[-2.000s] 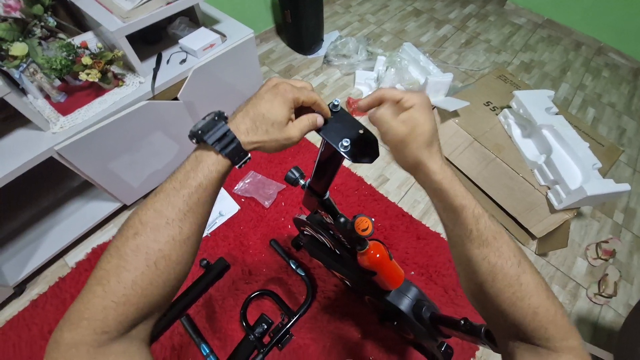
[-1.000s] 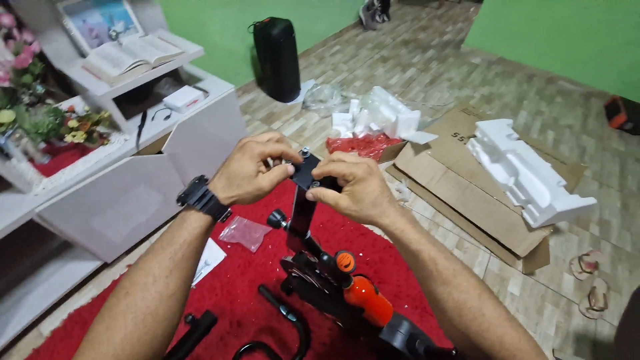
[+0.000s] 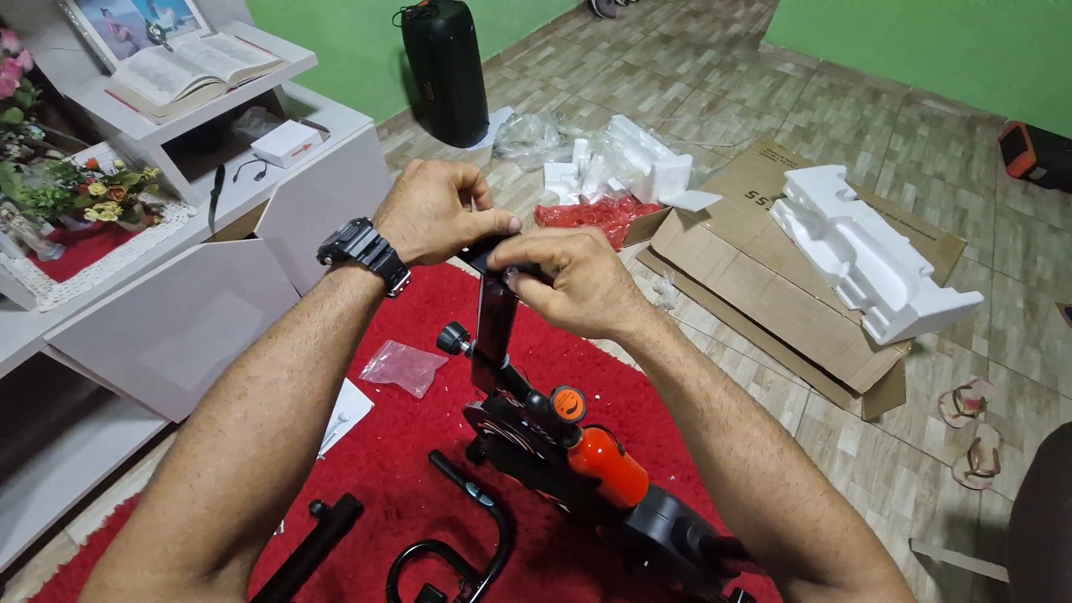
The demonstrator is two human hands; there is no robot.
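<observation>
A black metal post (image 3: 494, 322) of an exercise bike rises from the frame, with a flat black plate (image 3: 479, 254) on top. My left hand (image 3: 440, 209), below a black wristwatch, is at the plate's far left edge, thumb against it. My right hand (image 3: 574, 280) pinches a small metal fastener at the plate's near side; the fingers partly hide it. A black knob (image 3: 453, 337) sticks out from the post. Lower down sit an orange bottle (image 3: 609, 466) and the bike's dark body. A black curved handlebar (image 3: 502, 523) and a black tube (image 3: 314, 544) lie on the rug.
The red rug (image 3: 402, 306) holds a clear plastic bag (image 3: 403, 368) and a paper sheet (image 3: 347, 414). At the right are a flattened cardboard box (image 3: 737, 285), white foam (image 3: 863, 260) and sandals (image 3: 976, 456). A white cabinet (image 3: 184, 327) stands left; a black speaker (image 3: 444, 71) stands behind.
My right hand has come in from beside the plate to its near side, its fingers now at a fastener there. My left hand stays at the plate. The view has shifted.
</observation>
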